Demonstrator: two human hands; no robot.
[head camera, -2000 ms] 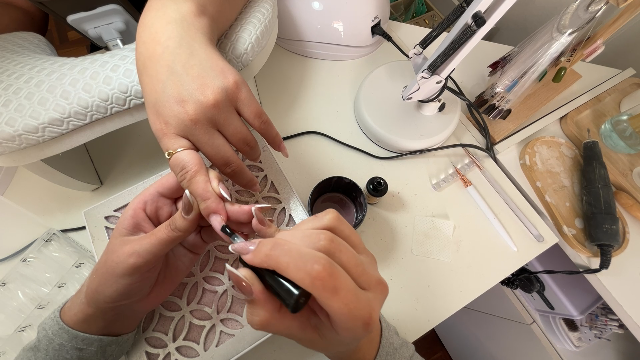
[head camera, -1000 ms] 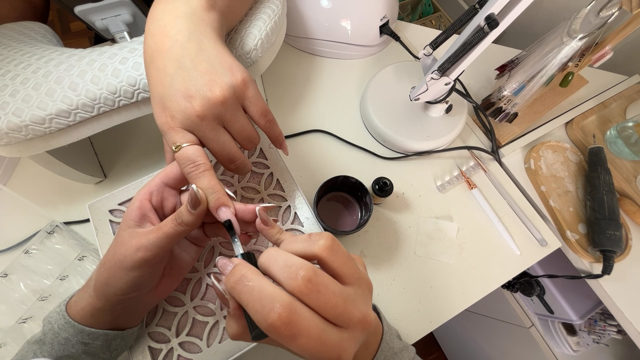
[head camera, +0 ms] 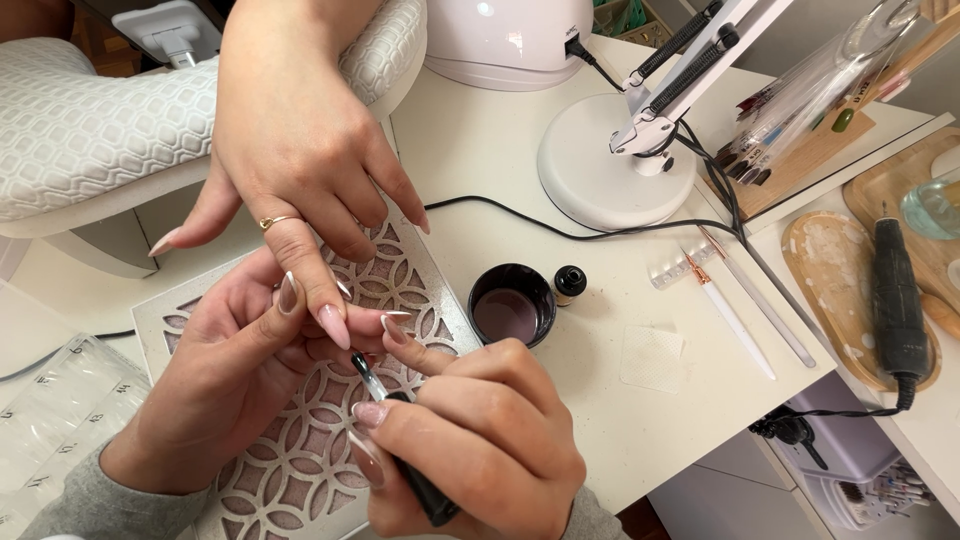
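My left hand, palm up, holds the ringed finger of another person's hand between thumb and fingers. That finger has a long pink nail. In my right hand is a nail polish brush with a black cap handle; its bristle tip is just below the pink nail, and whether they touch is hard to tell. Beneath the hands lies a dust collector with a patterned metal grille. To the right stand a black cup and a small black bottle.
A white padded armrest supports the other person's arm. Behind are a white nail lamp and a lamp base. A black cable crosses the table. Right are a white brush pen, a square wipe and a black nail drill handpiece; a clear nail tip box lies left.
The brush in my right hand has come off the pink nail and now points at its tip from below. The other person's thumb now shows, stretched out to the left.
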